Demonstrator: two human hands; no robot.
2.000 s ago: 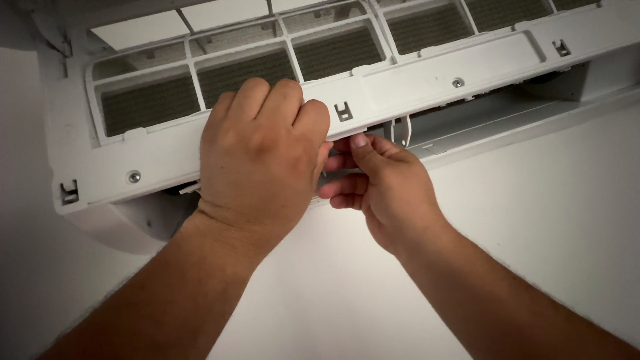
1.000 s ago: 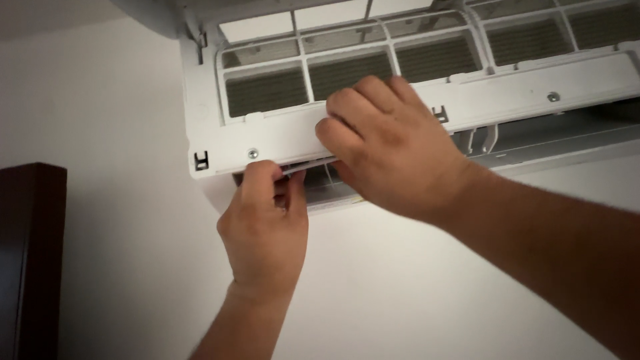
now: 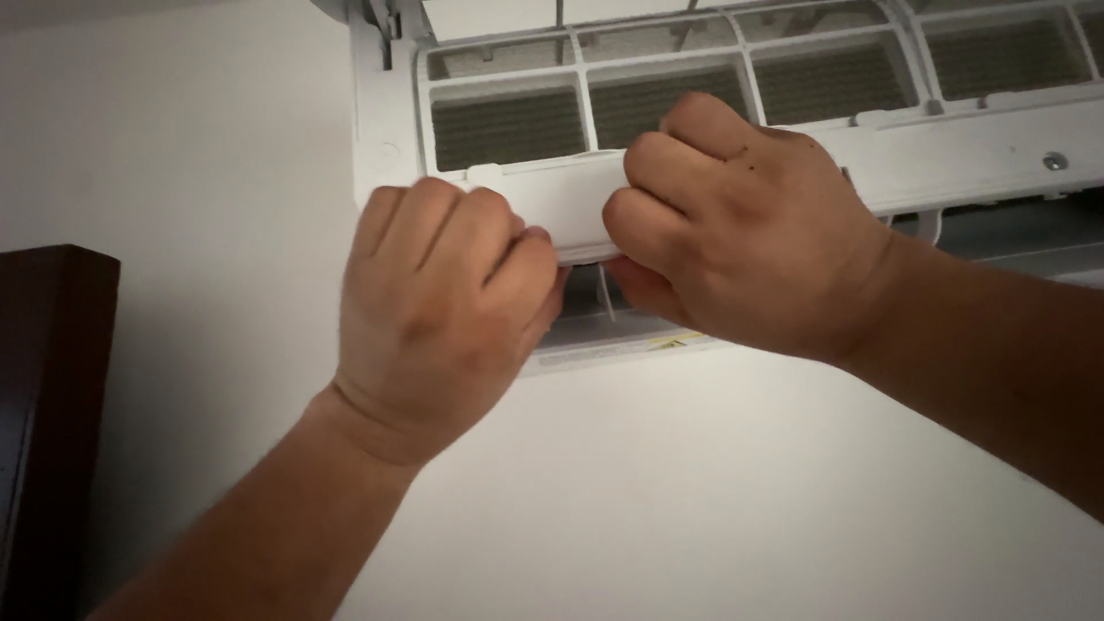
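Note:
The white plastic front frame (image 3: 565,203) of a wall-mounted air conditioner crosses the upper part of the view. At its lower left part, my left hand (image 3: 440,302) grips the bottom edge, fingers curled over the front and the thumb mostly hidden. My right hand (image 3: 750,224) grips the same edge a little further right, its thumb underneath. Between the two hands the lower edge of the frame shows, with the dark air outlet (image 3: 586,297) and a thin vane below it. Above the hands lie the grille openings with the finned coil (image 3: 509,125) behind.
A screw (image 3: 1055,160) sits in the frame at the right. A white hook-shaped part (image 3: 930,226) hangs at the outlet, right of my right hand. A yellow warning label (image 3: 673,343) is on the lower edge of the unit. Dark brown furniture or a door edge (image 3: 73,362) stands at the left.
My left hand has gone from pinching under the edge with raised fingertips to curling over the frame's front. The hands were close together further right two seconds ago. The view has shifted left and closer.

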